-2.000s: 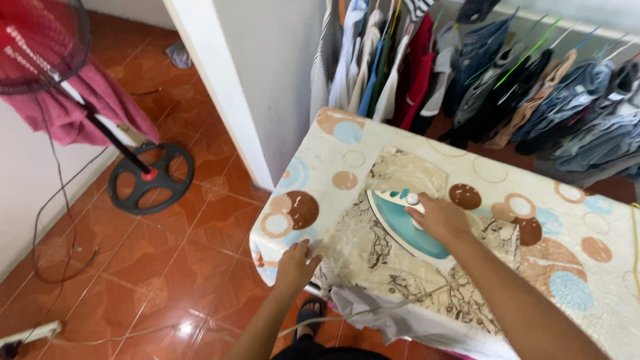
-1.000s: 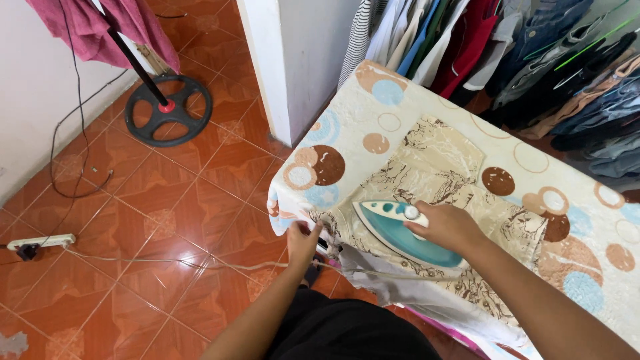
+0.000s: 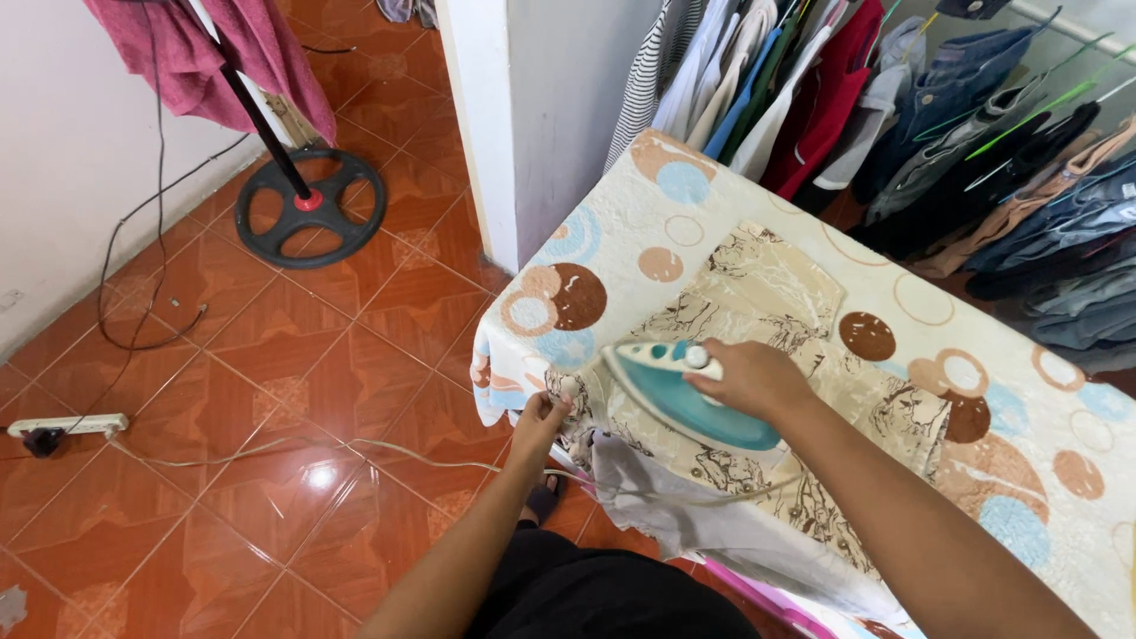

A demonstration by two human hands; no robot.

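Observation:
My right hand (image 3: 750,382) grips the handle of a teal and white clothes iron (image 3: 688,395), whose pointed tip faces left. Beneath the iron lies a beige garment printed with dark, branch-like lines (image 3: 772,284), spread on a blanket with brown, orange and blue circles (image 3: 896,240). My left hand (image 3: 543,422) pinches the garment's edge at the left, near the tip of the iron. A pale power cord (image 3: 692,499) crosses the near part of the garment. Grey-white cloth (image 3: 657,501) hangs below it at the near edge.
Clothes on hangers (image 3: 958,133) line the far side. A wall corner (image 3: 484,133) stands beyond the table's left end. The cord runs over the tiled floor (image 3: 284,373) to a power strip (image 3: 84,424). A round black stand base (image 3: 311,209) and a pink towel (image 3: 240,80) are at upper left.
My left hand, earlier on the blanket's left edge, now pinches the garment's edge. The iron has moved toward the garment's near left part. The view has shifted.

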